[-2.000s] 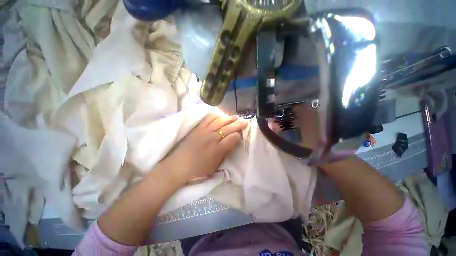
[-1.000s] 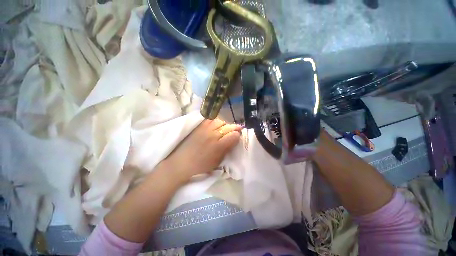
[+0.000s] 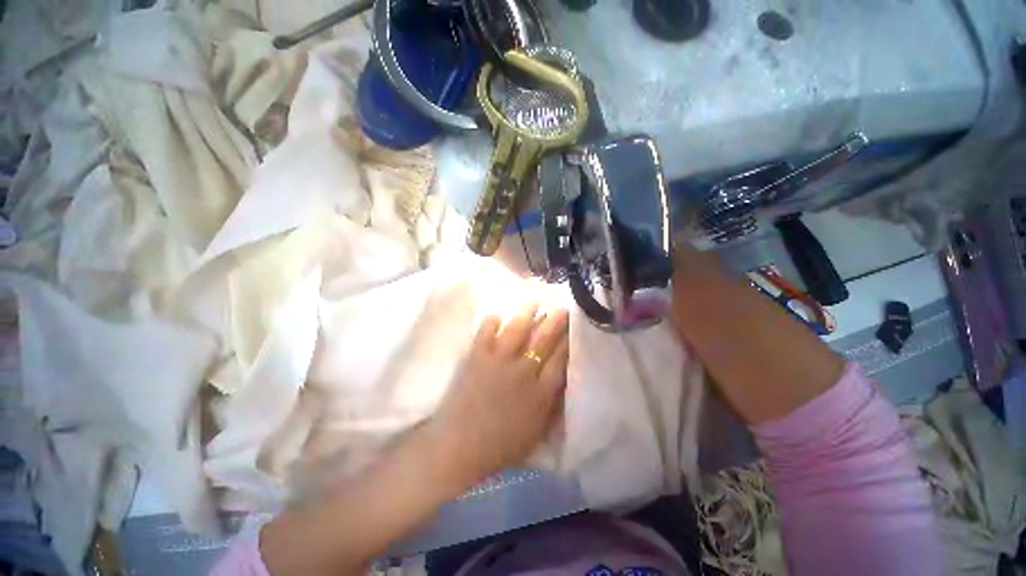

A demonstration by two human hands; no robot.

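My left hand [image 3: 512, 388] lies flat on the pale cream-pink fabric [image 3: 624, 416], fingers slightly apart, fingertips just below the bright needle area. The fabric runs under the fingers and hangs over the table's front edge. My right wrist [image 3: 695, 287] shows right of the chrome guard [image 3: 636, 225]; the hand itself is hidden behind the guard and machine head, so its grip cannot be seen. The needle and presser foot are mostly lost in glare and behind the guard.
A cream fabric heap [image 3: 146, 203] fills the left. A brass key [image 3: 512, 146] and blue fob [image 3: 411, 96] hang before the machine head [image 3: 788, 101]. Snips [image 3: 793, 302], a black tool [image 3: 812, 261], a small black part [image 3: 894, 326] and a phone [image 3: 977, 304] lie right.
My left hand has moved down and right from the needle, its fingers spreading a little. My right forearm has shifted left. The chrome guard appears smaller and more of the machine head shows.
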